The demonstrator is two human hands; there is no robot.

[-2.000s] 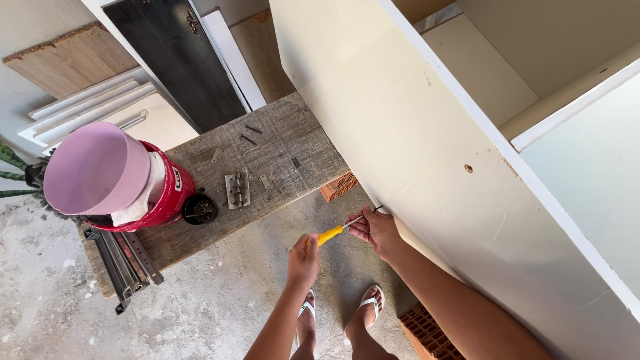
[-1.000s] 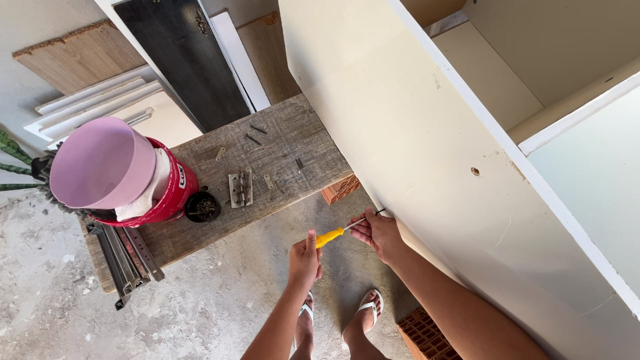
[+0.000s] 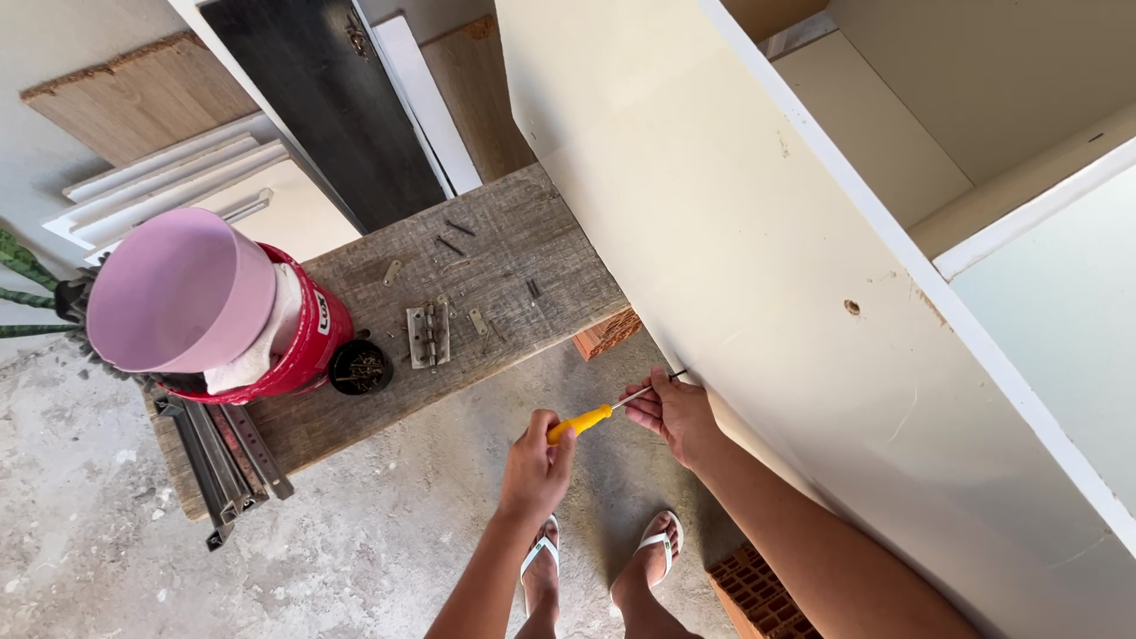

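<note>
My left hand (image 3: 540,463) grips the yellow handle of a screwdriver (image 3: 579,424), whose metal shaft points up and right. The thumb and fingers of my right hand (image 3: 679,415) pinch around the shaft's tip and a dark screw (image 3: 678,374), which meets the lower edge of a large off-white cabinet panel (image 3: 763,240). The exact contact between tip and screw is hidden by the fingers. A small hole (image 3: 852,307) shows in the panel's face. To the left, a metal hinge (image 3: 429,335), loose screws (image 3: 450,246) and small metal plates (image 3: 478,321) lie on a wooden plank (image 3: 390,399).
On the plank stand a red bucket (image 3: 312,342) with a pink bowl (image 3: 182,293) on top, a black cup of screws (image 3: 359,366) and metal rails (image 3: 222,457). Hollow bricks (image 3: 759,590) are near my feet. Boards (image 3: 142,93) lean on the wall behind.
</note>
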